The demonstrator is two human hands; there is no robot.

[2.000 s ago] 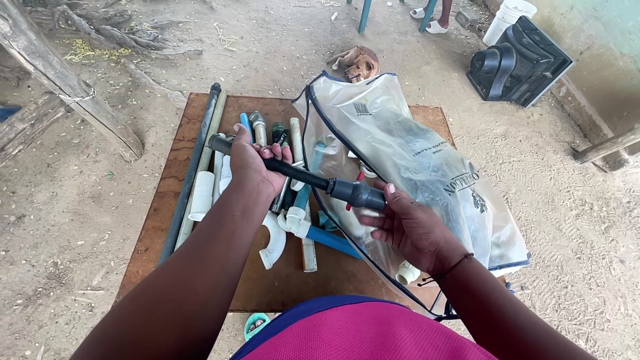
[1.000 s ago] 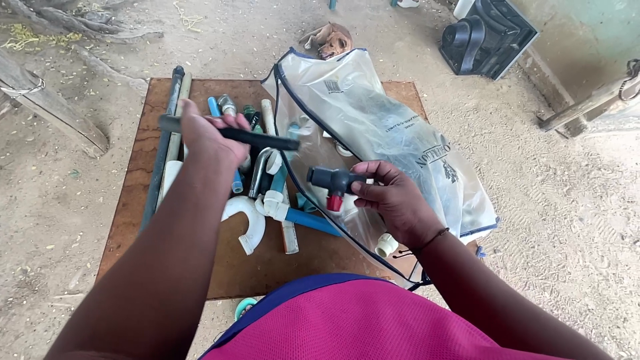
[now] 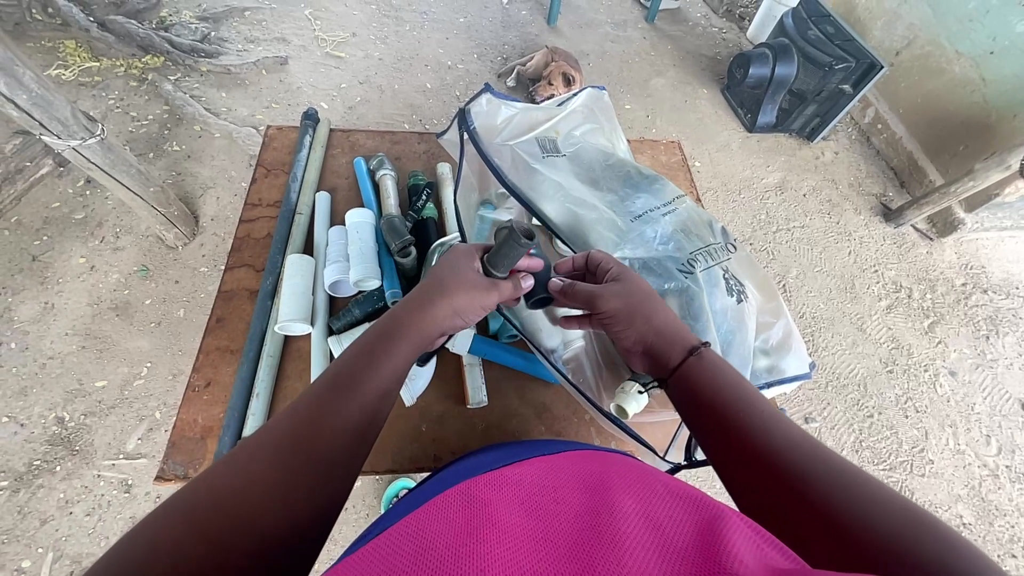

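Observation:
My left hand [image 3: 472, 288] is closed around a dark grey pipe fitting [image 3: 510, 248] above the table. Right beside that piece is a black fitting [image 3: 538, 288], which the fingertips of my right hand [image 3: 612, 308] touch; which hand bears it is unclear. White PVC couplings [image 3: 362, 248], a blue pipe [image 3: 512, 358] and several elbowed and straight pipe pieces lie beneath and left of my hands. A long dark pipe [image 3: 270, 296] and a greenish-grey pipe [image 3: 292, 280] run along the left side. A clear plastic bag [image 3: 640, 216] with navy edging spreads to the right, a cream threaded fitting [image 3: 630, 398] near its edge.
The brown wooden table [image 3: 208, 384] stands on sandy ground. Behind it lies a dog [image 3: 554, 74]. A wooden post [image 3: 96, 152] rises at the left, and a black plastic object [image 3: 792, 72] rests by the wall at the upper right.
The long black tube in my left hand one second ago is no longer seen there; that hand now grips a short dark fitting. My hands have come together.

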